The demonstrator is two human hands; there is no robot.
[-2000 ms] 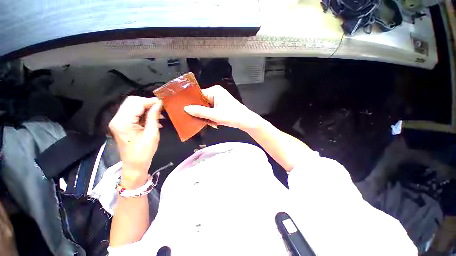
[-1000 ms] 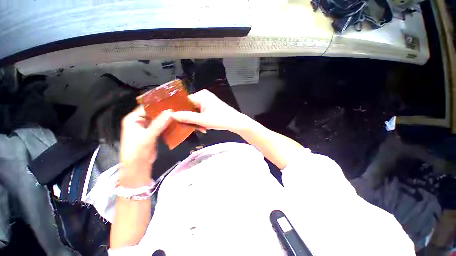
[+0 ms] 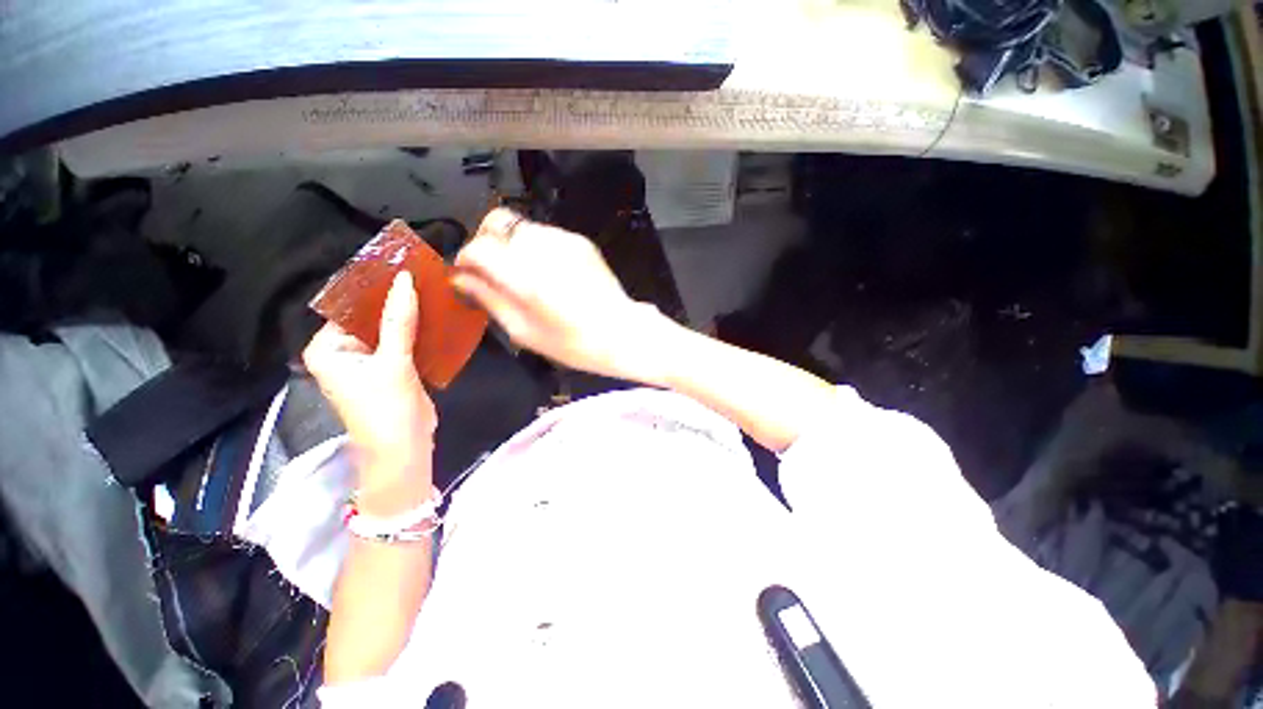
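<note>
The orange-brown patch (image 3: 446, 321) is tilted in front of my lap, its shiny redder end with whitish marks at the upper left. My left hand (image 3: 377, 374) is shut on its left part, thumb lying across the face and fingers behind. My right hand (image 3: 543, 294) is at the patch's right edge, fingers curled with the fingertips at or touching that edge. Blur hides whether they pinch the patch or a thread.
Grey cloth (image 3: 86, 457) and a white cloth flap (image 3: 302, 513) lie at the left, with a dark band (image 3: 180, 416) among them. The cream table edge (image 3: 623, 122) with ruler marks runs across the top. A dark tangled bundle (image 3: 990, 39) sits on it at upper right.
My left hand has gone from the patch's left edge to gripping it with the thumb on its face. My right hand has left the face for the right edge. The patch has shifted left.
</note>
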